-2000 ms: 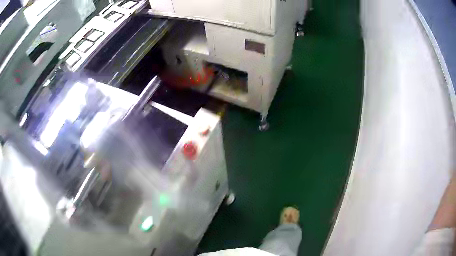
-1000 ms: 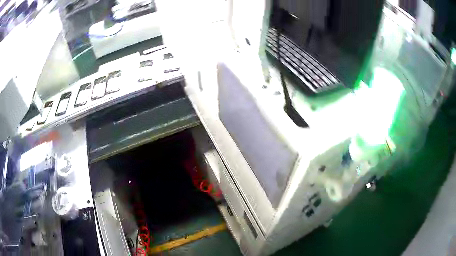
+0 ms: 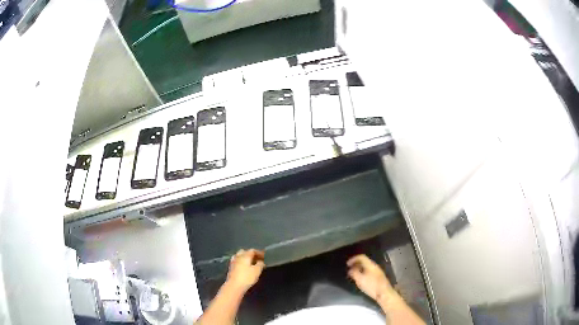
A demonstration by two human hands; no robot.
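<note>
Several black phone middle frames lie in a row on the pale conveyor [image 3: 247,162], among them one near the middle [image 3: 279,119] and one to its left [image 3: 211,138]. Each has a large opening. One frame at the right end is partly hidden by the white machine. My left hand [image 3: 246,268] is below the conveyor's front edge, fingers curled, apart from the frames. My right hand [image 3: 368,277] is lower right of it, fingers bent, also touching no frame. I see nothing held in either hand, but the fingertips are too blurred to be sure.
A large white machine [image 3: 457,159] stands to the right of the conveyor, and a white panel [image 3: 111,82] at the left. White rings, possibly label rolls [image 3: 152,301], sit at the lower left. A dark recess with a grey-green beam [image 3: 305,219] lies below the conveyor.
The view has turned and come closer to the conveyor. Both my hands now show in front of it. The keyboard and green light at the right have left the picture.
</note>
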